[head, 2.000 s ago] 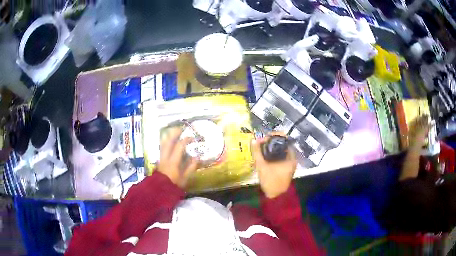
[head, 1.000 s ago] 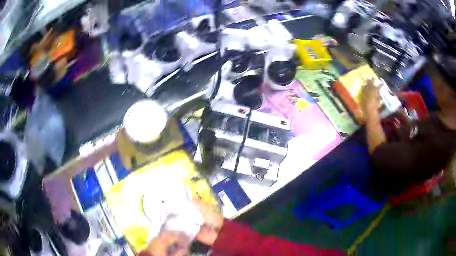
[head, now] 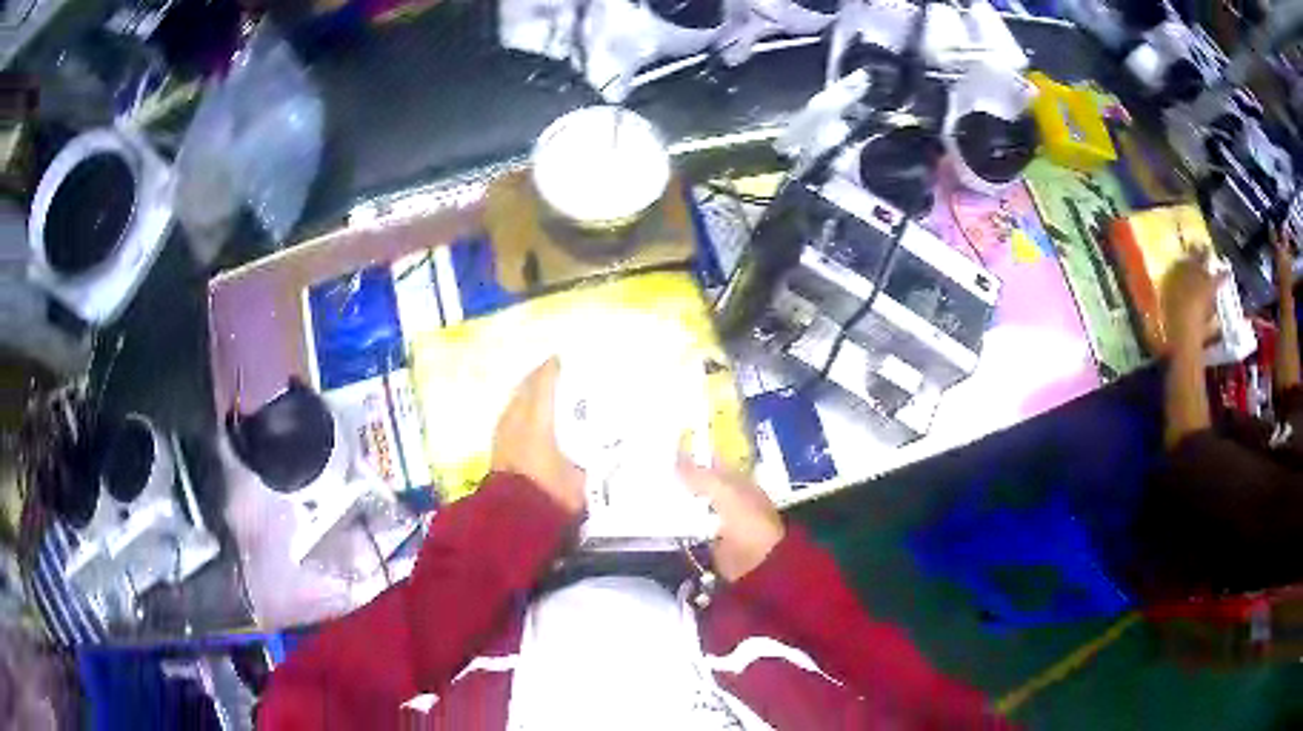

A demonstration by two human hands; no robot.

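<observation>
A white housing part (head: 629, 464) lies over the yellow jig (head: 479, 343) in front of me; glare washes out its outline. My left hand (head: 536, 436) is on its left side, and my right hand (head: 732, 511) is on its lower right side, fingers bent against it. Both hands hold the part between them. Thin wires show near my right wrist. The screwdriver is not visible in either hand.
A white round tub (head: 600, 164) stands on a brown block behind the jig. A slanted compartment tray (head: 872, 307) is to the right. Camera assemblies (head: 286, 443) stand left and at the back. Another person's hand (head: 1189, 300) is at the far right.
The view swung right and came back. My right hand held the black screwdriver earlier; now it is on the white part. The white part now covers the jig's middle, where a round white piece showed.
</observation>
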